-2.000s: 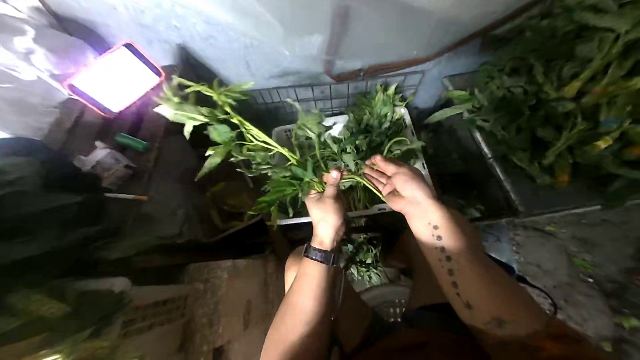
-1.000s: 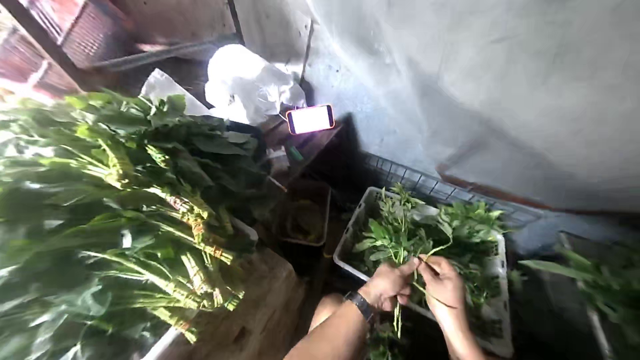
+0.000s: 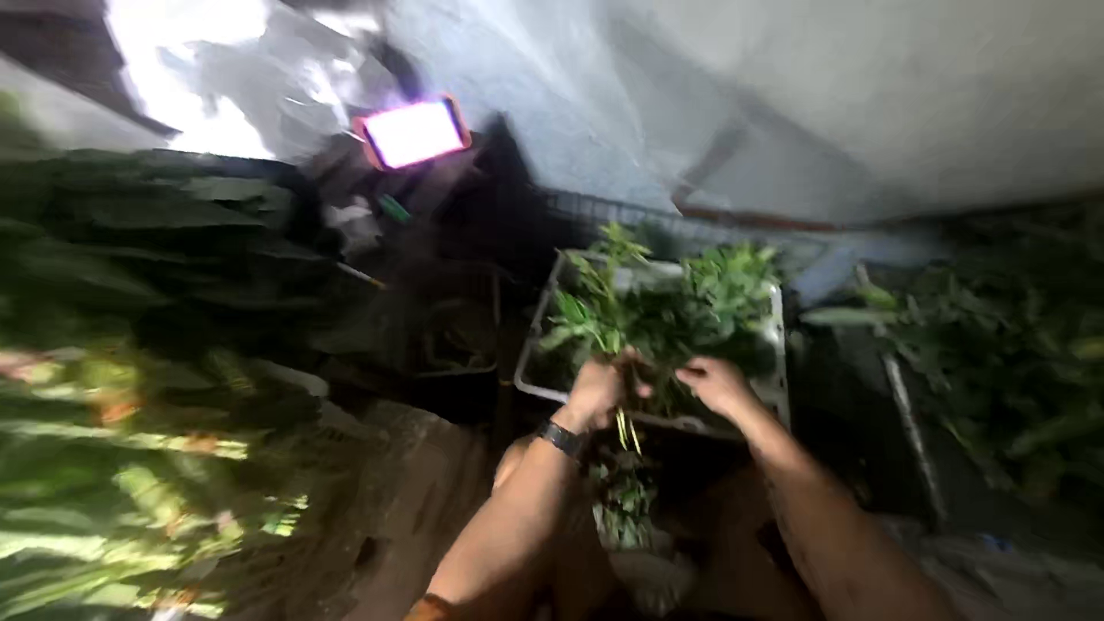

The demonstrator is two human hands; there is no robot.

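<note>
My left hand, with a dark watch at the wrist, is closed around the stems of a small bunch of leafy greens. Its leaves point up and the pale stem ends stick out below the fist. My right hand is to the right, fingers bent, over the near part of a white plastic crate. Blur hides whether it pinches a stem. More leafy greens lie in the crate behind both hands.
Bundled greens are piled at the left beside a brown surface. A lit phone stands at the upper left. More greens lie in a container at the right. Cut leaves lie below my hands. A wall rises behind.
My hands, together at the stems a second ago, are now apart, the right one further right. The greens in my left hand now point up; two seconds ago they reached out to the left. The view has swung.
</note>
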